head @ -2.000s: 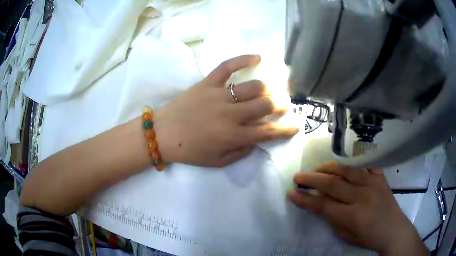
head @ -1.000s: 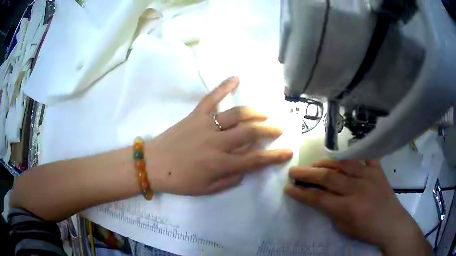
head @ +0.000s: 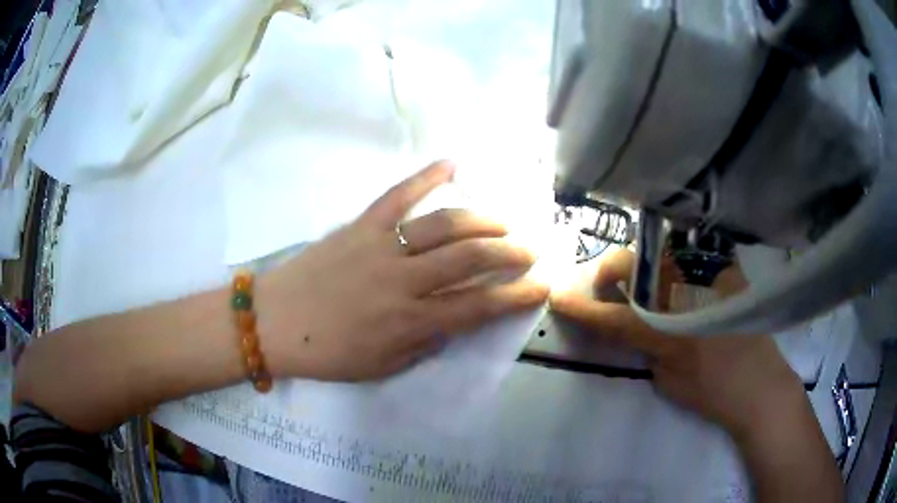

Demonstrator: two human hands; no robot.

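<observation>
A white fabric panel lies on the white table left of the sewing machine head. My left hand lies flat on white cloth with fingers spread, fingertips in the bright light beside the needle area. My right hand is just below the presser foot area, partly behind the white curved guard. Its fingertips meet the cloth edge near my left fingertips. Glare hides the cloth edge there, and whether the right fingers pinch it cannot be told.
Printed ruler markings run along the table's front edge. Cut strips hang at the far left. A dark-edged machine bed plate shows between my hands. A thin metal tool lies at the far right.
My right hand has moved up toward the needle area, uncovering the bed plate's dark edge. My left hand has shifted slightly left, after moving down earlier. The cloth has moved off the bed plate.
</observation>
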